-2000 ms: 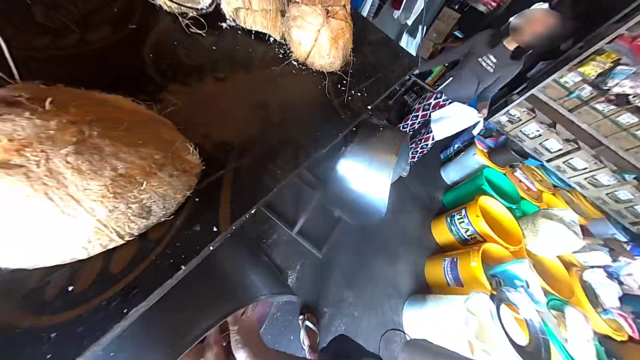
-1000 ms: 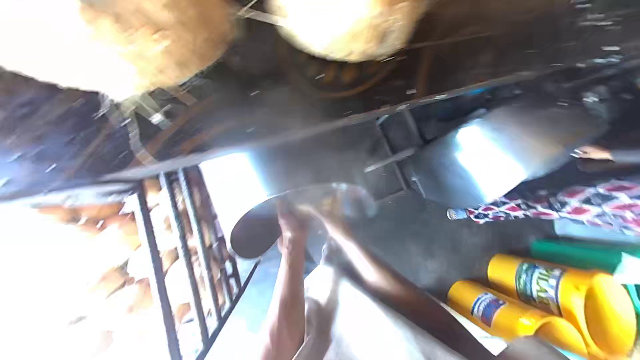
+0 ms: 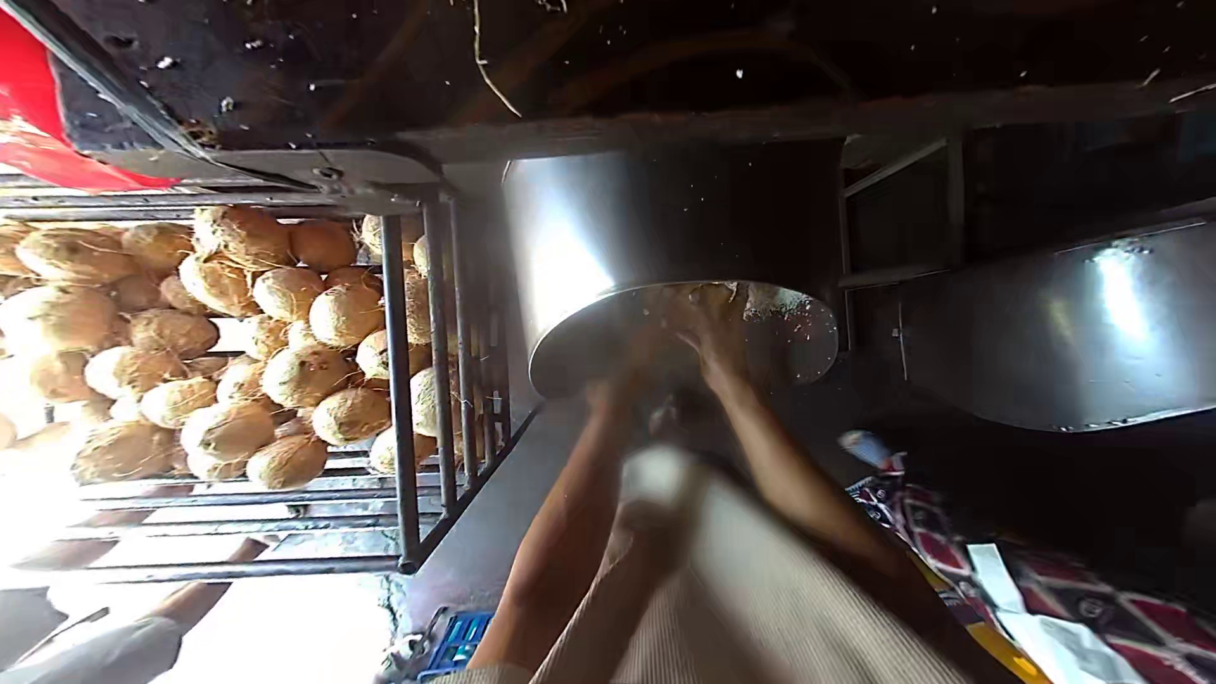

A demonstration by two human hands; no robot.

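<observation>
Both my forearms reach up into the opening of a shiny sheet-metal housing (image 3: 684, 209) below the dark counter edge. At the right inside the opening, my right hand (image 3: 708, 328) is blurred, with its fingers spread near or around something brownish. My left hand (image 3: 651, 328) is beside it, dim and blurred inside the opening, its fingers not clear. Whitish shreds (image 3: 774, 302) cling to the inner wall at the right of the opening. What either hand touches deeper inside is hidden.
Left of me, husked coconuts (image 3: 228, 427) fill a metal-barred rack (image 3: 404, 399). The dark counter (image 3: 608, 85) runs across the top, strewn with fibres. A second curved metal housing (image 3: 1092, 323) stands at the right, near a person's patterned garment (image 3: 1121, 617). A blue plastic basket (image 3: 461, 641) lies low down.
The view has swung strongly left and down, bringing the coconut rack into full view. My hands, low at the frame's edge two seconds ago, are now inside the metal opening.
</observation>
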